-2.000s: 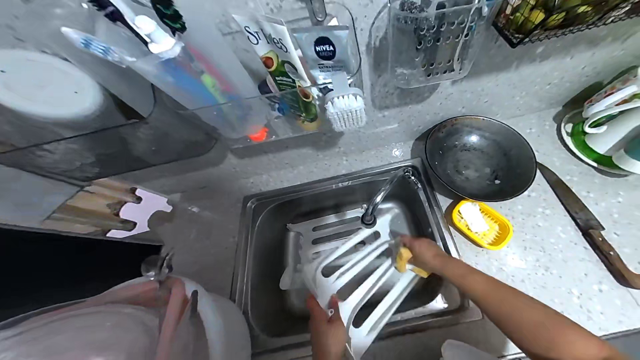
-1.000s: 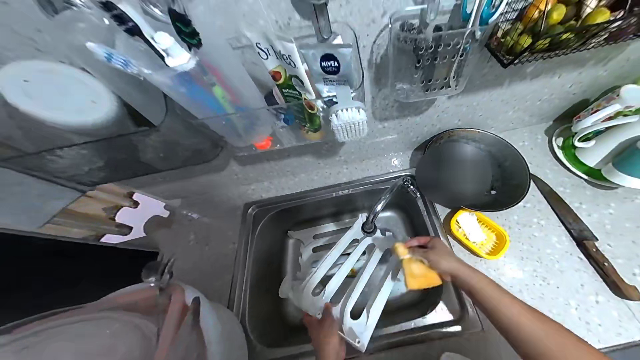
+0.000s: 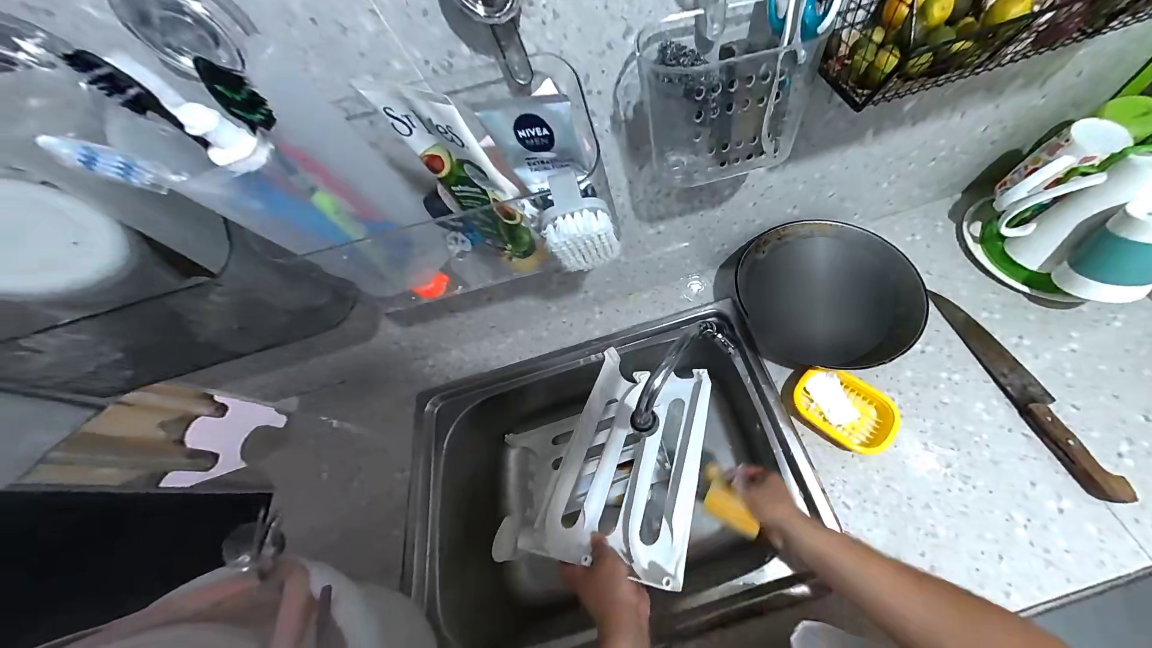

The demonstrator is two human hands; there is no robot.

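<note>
My left hand (image 3: 610, 589) grips the lower edge of a white slotted plastic rack panel (image 3: 589, 477), which is tilted in the steel sink (image 3: 468, 576) beneath the curved faucet (image 3: 661, 382). To the right of the panel, apart from it, my right hand (image 3: 765, 499) holds a yellow sponge (image 3: 731, 506), slightly blurred. Another white slotted piece (image 3: 531, 454) lies lower in the sink, partly hidden by the panel. Whether water is running from the faucet is hard to tell.
Right of the sink are a yellow soap dish (image 3: 886, 423), a dark pan (image 3: 832, 292) and a knife with a wooden handle (image 3: 1035, 405). A clear wall holder with a white brush (image 3: 580, 236) hangs above. Cups and a jug (image 3: 1071, 211) stand at far right.
The panel has been turned more upright under the faucet. My right hand with the sponge was at the panel two seconds ago and is now lower, off its right side.
</note>
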